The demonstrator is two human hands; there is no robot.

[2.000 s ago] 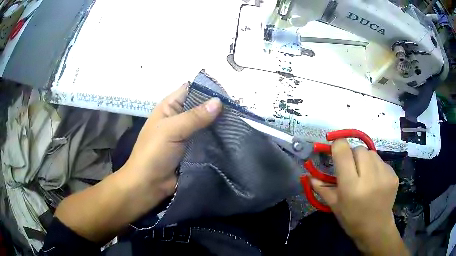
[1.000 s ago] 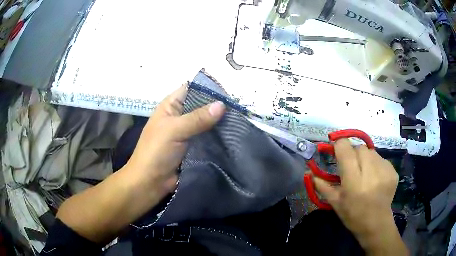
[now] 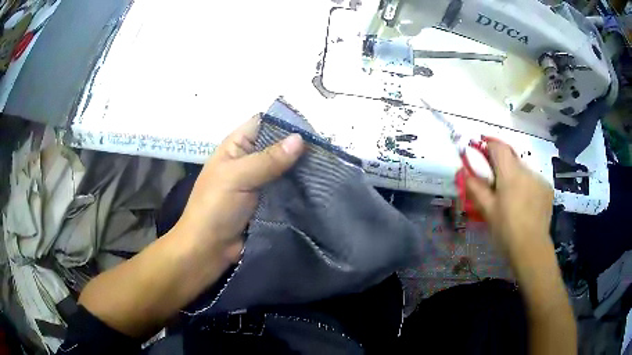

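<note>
My left hand (image 3: 239, 177) pinches the dark garment piece (image 3: 332, 215) near its top corner, thumb on the striped reverse beside the narrow dark seam edge (image 3: 315, 141). The piece hangs down over my dark-clothed lap, with a pale stitched line across it. My right hand (image 3: 516, 191) holds the red-handled scissors (image 3: 474, 163) to the right of the piece, over the table's near edge. The blades point up and left, apart from the fabric. The scissors and right fingers are motion-blurred.
The white sewing machine (image 3: 502, 31) marked "DUCA" stands at the upper right on the worn white table (image 3: 194, 62). Grey fabric (image 3: 59, 59) lies at the table's left. Crumpled beige-grey pieces (image 3: 41, 229) hang below left. A printed ruler runs along the near edge.
The scissors have come away from the seam edge; my right hand has moved up and right with them, blades now pointing more upward. The left hand and garment piece have barely moved.
</note>
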